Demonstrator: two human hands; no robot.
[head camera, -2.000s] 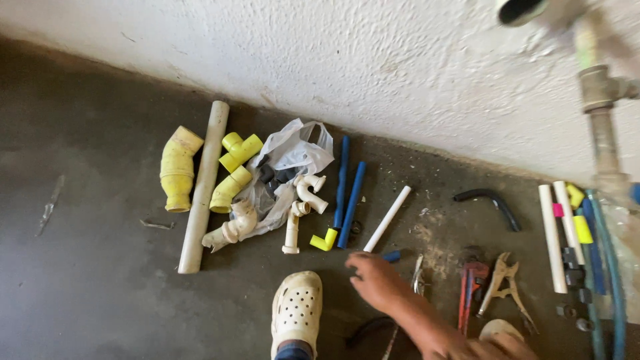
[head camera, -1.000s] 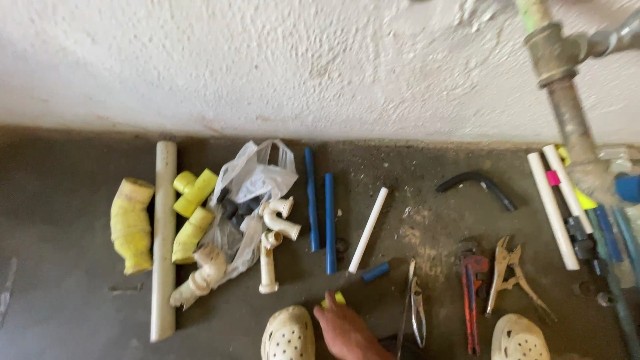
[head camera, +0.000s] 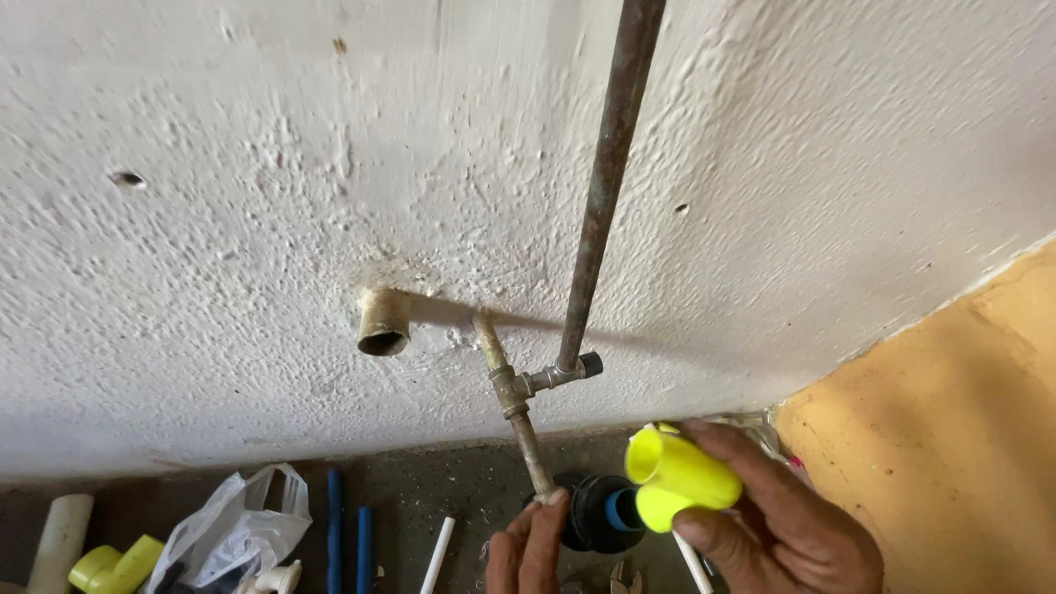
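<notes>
My right hand (head camera: 775, 511) holds a small bright yellow pipe elbow (head camera: 681, 477) between thumb and fingers, its round opening facing left. At the bottom centre, the fingers of my left hand (head camera: 530, 544) are closed on the lower end of a worn metal pipe (head camera: 532, 454). That pipe runs down from a metal tee fitting (head camera: 511, 389) near the wall. A short valve-like branch joins the tee to a tall dark metal pipe (head camera: 612, 165). Left of the tee, an open pipe stub (head camera: 384, 322) juts from the wall. Between my hands is a black round fitting (head camera: 598, 511) with a blue opening.
Along the floor lie a thick pale pipe (head camera: 62, 544), a yellow fitting (head camera: 115, 568), a plastic bag (head camera: 235, 528), blue pipes (head camera: 334, 528) and a white pipe (head camera: 437, 554). A rough white wall (head camera: 247, 206) rises behind, meeting a yellow-orange surface (head camera: 932, 412) at the right.
A hand reached down to a small yellow fitting on the floor one second ago; now a yellow elbow is held up in my right hand. The view has swung up to the wall and pipes.
</notes>
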